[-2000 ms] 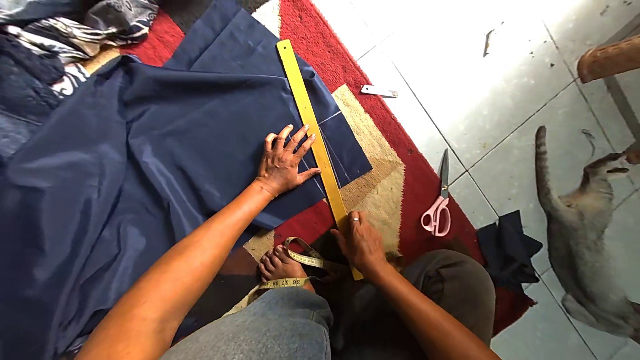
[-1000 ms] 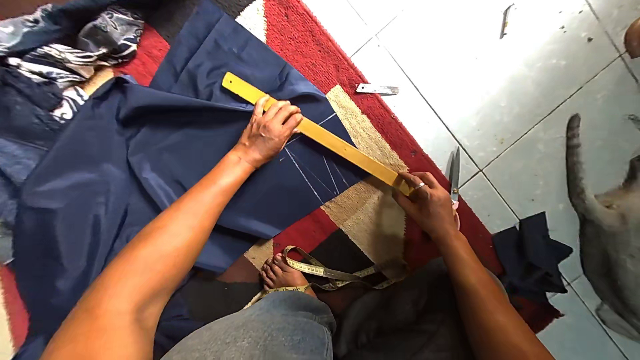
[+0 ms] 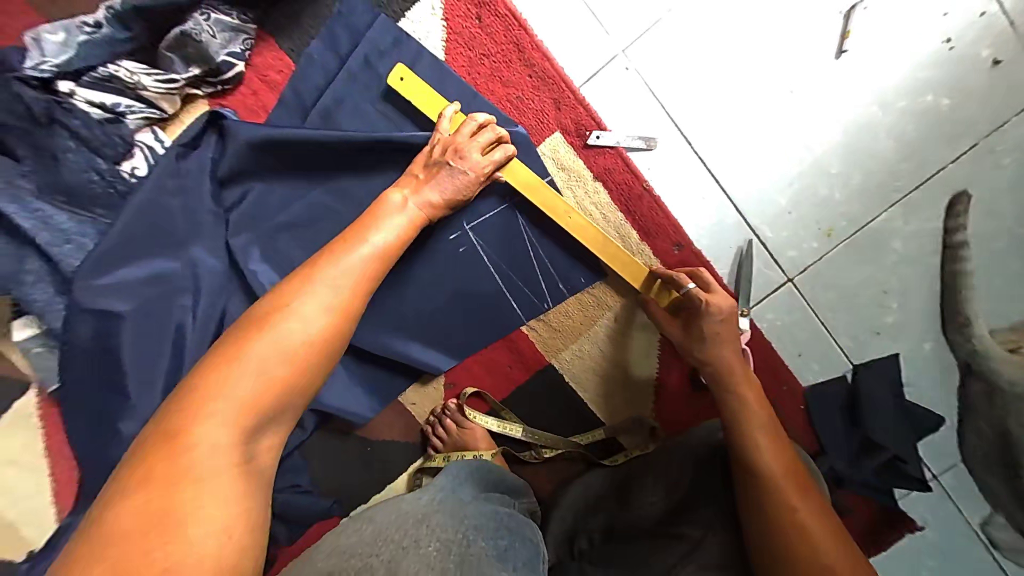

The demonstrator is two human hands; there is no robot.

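A yellow ruler (image 3: pixel 572 220) lies slantwise over navy blue fabric (image 3: pixel 424 288) that bears thin white chalk lines. My left hand (image 3: pixel 464 164) grips the ruler near its upper left end, fingers curled over its edge. At the lower right end, my right hand (image 3: pixel 696 316), with a ring on one finger, holds the ruler between thumb and fingers. A yellow measuring tape (image 3: pixel 528 436) loops over the rug beside my bare foot. Partly hidden behind my right hand are scissors with pink handles (image 3: pixel 745 280).
The patchwork rug (image 3: pixel 496 40) lies under the fabric. A small metal piece (image 3: pixel 622 142) rests at its edge on the tiles. Dark fabric scraps (image 3: pixel 872 428) and a cat (image 3: pixel 996 416) are at the right. Crumpled patterned cloth (image 3: pixel 160 72) lies upper left.
The ruler has turned from steep to slanting, its lower end swung to the right with my right hand. My left hand, flat on it two seconds ago, now grips it nearer its upper end.
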